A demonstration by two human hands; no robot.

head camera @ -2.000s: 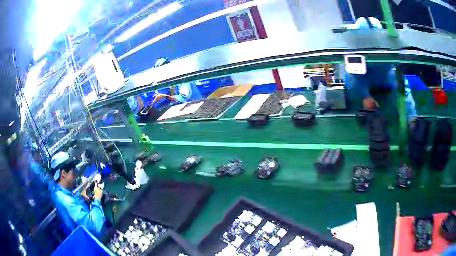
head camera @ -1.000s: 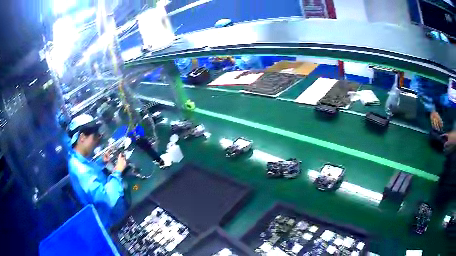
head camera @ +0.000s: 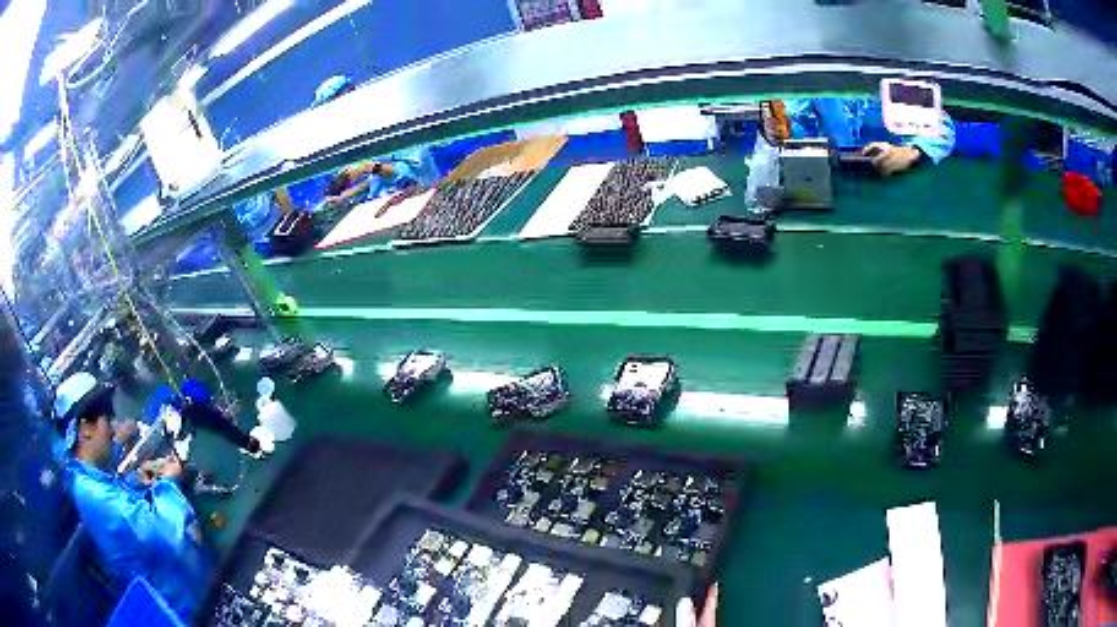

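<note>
A near black component tray [head camera: 394,514] filled with circuit boards lies at the bottom centre, cut off by the frame edge. It overlaps a second black tray [head camera: 731,490] of boards behind it. An empty-looking black tray [head camera: 349,484] lies to the left, with more silver boards [head camera: 294,594] below it. My right hand [head camera: 699,608] shows only as fingertips at the bottom edge, closed on the near tray's right end; the rest is cut off. My left hand is out of the picture.
Dark units [head camera: 643,390] stand in a row on the green conveyor [head camera: 515,282] beyond the trays. White paper [head camera: 916,563] and a red mat [head camera: 1004,594] lie at right. A person in blue [head camera: 129,527] sits at left; other hands work across the line.
The view has swung left, then back right. The two board-filled trays now show overlapping, and fingertips have appeared at the near tray's right end.
</note>
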